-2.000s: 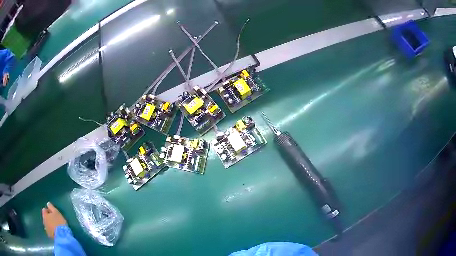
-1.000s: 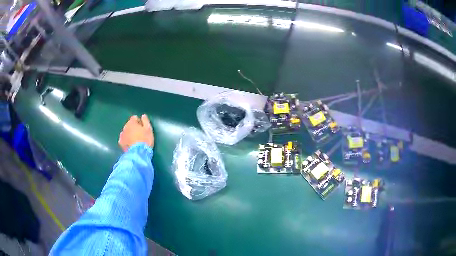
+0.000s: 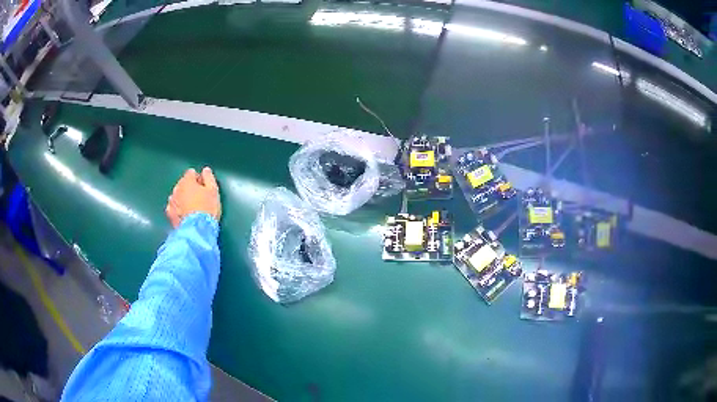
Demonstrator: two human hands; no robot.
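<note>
My left hand (image 3: 194, 196) is on the green bench left of the bags, back of the hand up and fingers curled. Its palm side is hidden, so I cannot tell whether it holds anything. Two crumpled clear plastic bags, an upper one (image 3: 313, 182) and a lower one (image 3: 275, 263), show dark contents. To their right lie several power supply boards (image 3: 417, 237) with yellow or whitish transformers (image 3: 480, 257). Grey wire leads (image 3: 519, 144) trail from the upper boards over the rail. The rightmost boards look hazy. My right hand is not in view.
A curved black object (image 3: 102, 148) lies at the far left of the bench. A pale metal rail (image 3: 236, 122) runs behind the bags and boards, with a dark green surface beyond it. A grey post (image 3: 110, 67) stands at the upper left. A blue bin (image 3: 645, 30) shows at the upper right.
The view has swung left, so the boards now show on the right and the black screwdriver handle is no longer clearly visible. More of my left sleeve shows. The hand remains left of the bags.
</note>
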